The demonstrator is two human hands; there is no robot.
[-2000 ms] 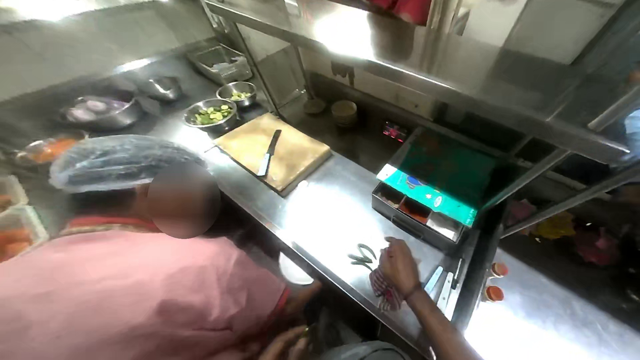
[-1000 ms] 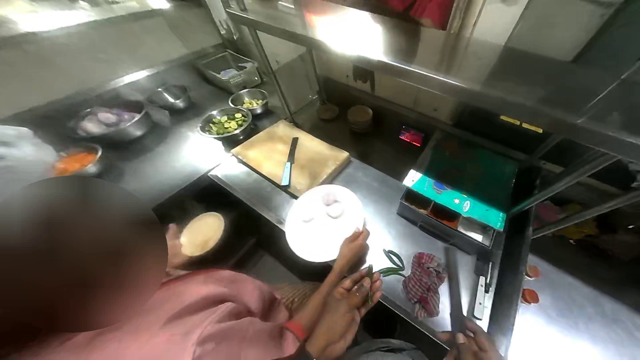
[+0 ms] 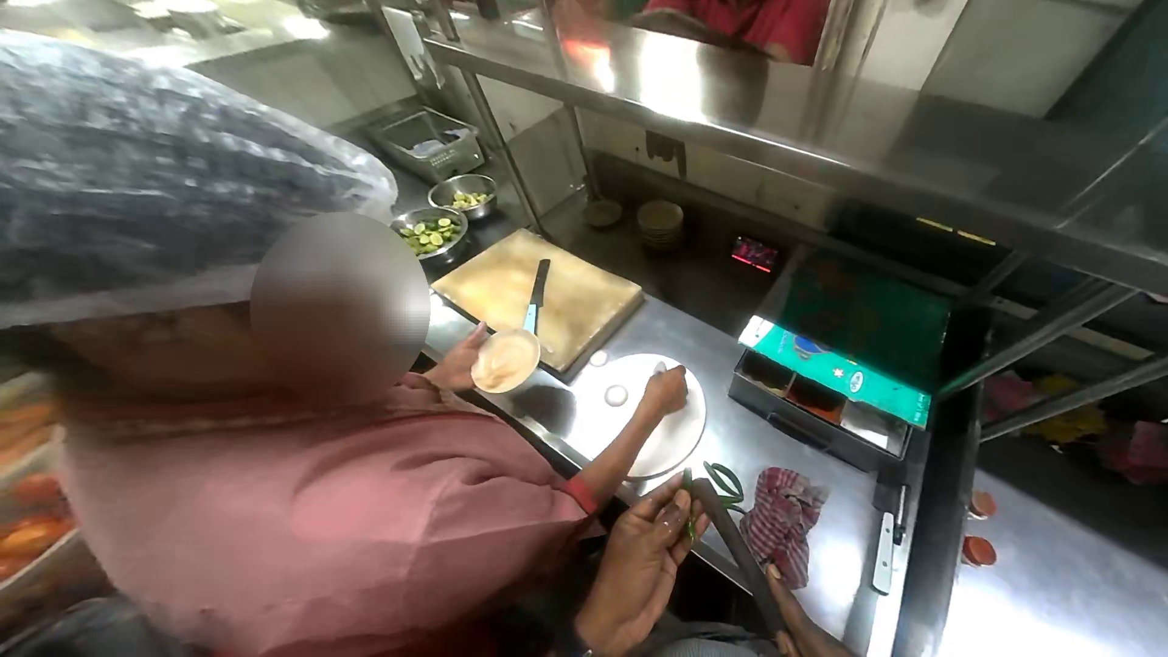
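Note:
My left hand (image 3: pixel 643 557) pinches a green chilli (image 3: pixel 689 516) upright between thumb and fingers, near the counter's front edge. In my right hand (image 3: pixel 798 611) is a dark-bladed knife (image 3: pixel 735 543); its tip end lies against or very near the chilli, and its handle is mostly hidden. More green chillies (image 3: pixel 725 479) rest on the steel counter just beyond. Right of them lies a crumpled red-and-white checked cloth (image 3: pixel 785 520). A co-worker's hand (image 3: pixel 666 391) reaches onto a white plate (image 3: pixel 652 456) bearing a small round whitish item (image 3: pixel 616 395); their other hand (image 3: pixel 456 365) holds a small bowl (image 3: pixel 506 360).
A knife (image 3: pixel 538 292) lies on a thick cutting board (image 3: pixel 511 265). Steel bowls of cut limes (image 3: pixel 429 233) stand behind at left. A spice box (image 3: pixel 812 424) is at right, beside a white-handled utensil (image 3: pixel 883 552). A steel shelf (image 3: pixel 776 151) spans overhead; the co-worker (image 3: pixel 365 529) stands close at left.
My right hand has brought the dark knife over to the chilli in my left hand. The co-worker's small bowl has moved toward the cutting board, and their other hand now reaches over the plate.

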